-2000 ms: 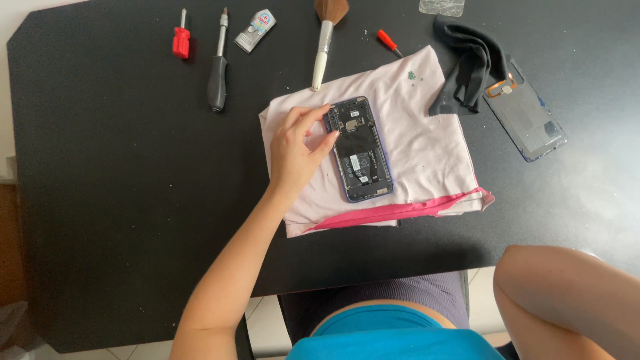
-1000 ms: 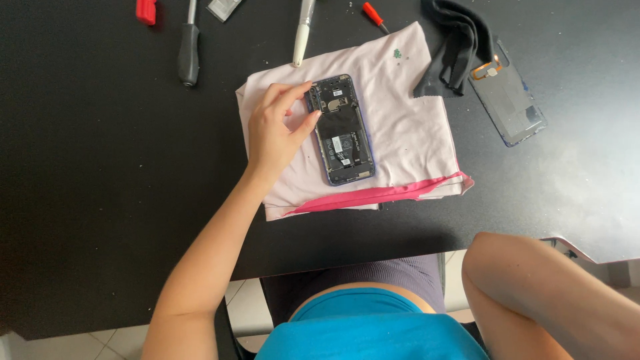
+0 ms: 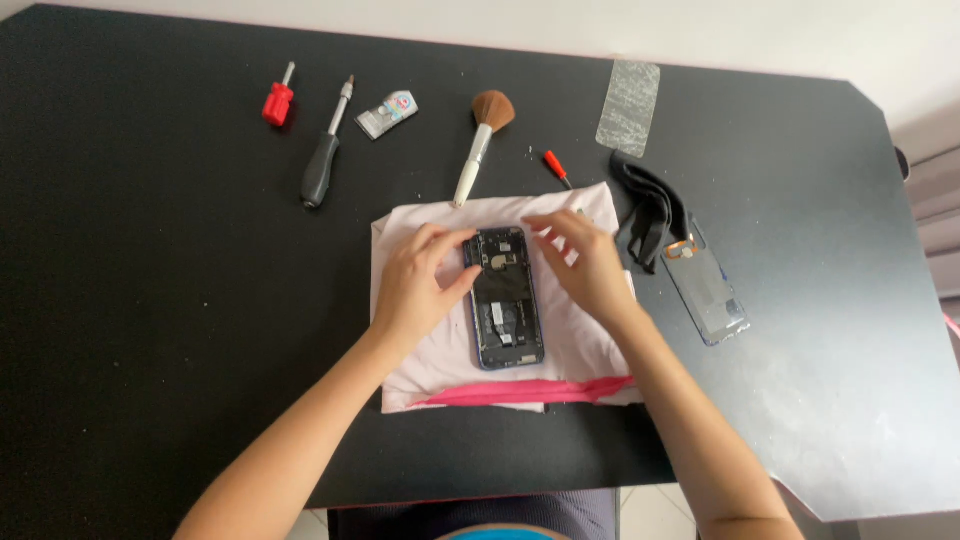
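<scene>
An opened smartphone (image 3: 504, 298), its inner parts and battery showing, lies on a folded pale pink cloth (image 3: 450, 375). My left hand (image 3: 424, 285) rests at the phone's upper left edge, fingertips and thumb touching it. Close to the upper right edge is my right hand (image 3: 581, 262), its fingers apart and holding nothing visible. The phone's detached back cover (image 3: 705, 292) lies to the right, beside a black cloth (image 3: 652, 210). A small red screwdriver (image 3: 555, 165) is just above the pink cloth.
Along the back of the black table (image 3: 187, 315) are a red-handled screwdriver (image 3: 278, 103), a black-handled screwdriver (image 3: 320, 169), a small packet (image 3: 387, 114), a makeup brush (image 3: 477, 157) and a clear rectangular sheet (image 3: 630, 109). A pale wall borders the far edge.
My right hand has come into view at the phone's upper right; only part of that arm showed before, near the table's front edge. My left hand stays at the phone's left edge. The view has shifted.
</scene>
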